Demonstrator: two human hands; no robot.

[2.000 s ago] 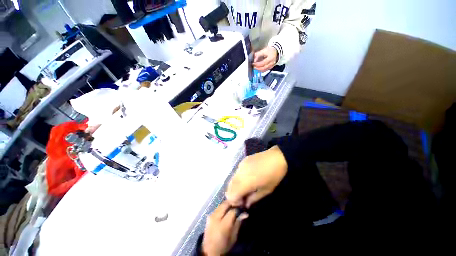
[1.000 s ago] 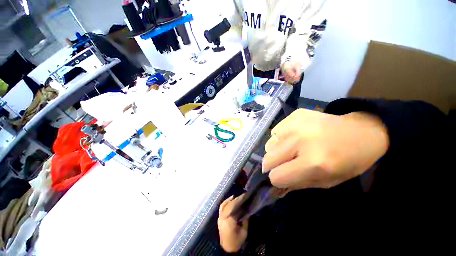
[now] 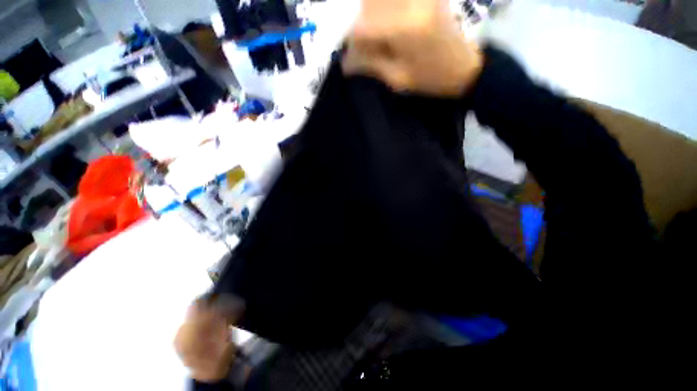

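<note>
A black fabric panel (image 3: 359,206) is stretched between my two hands above the table's front edge and my lap. My right hand (image 3: 413,50) is raised at the top centre, blurred and cut off by the picture's top edge, and grips the panel's upper part. My left hand (image 3: 205,342) is low at the left, blurred, and holds the panel's lower left corner. The industrial sewing machine (image 3: 206,208) stands behind, left of the panel, its needle area blurred and partly covered.
The white table (image 3: 115,305) extends left. Orange-red cloth (image 3: 107,202) lies at its back. A brown bundle with blue material (image 3: 533,229) shows beyond the panel at right. Other machines and tables stand at the back left. Brown board (image 3: 634,145) leans at right.
My right hand has moved up and away, my left hand left and slightly down. The black panel, bunched before, is spread open and now covers the scissors and tub area.
</note>
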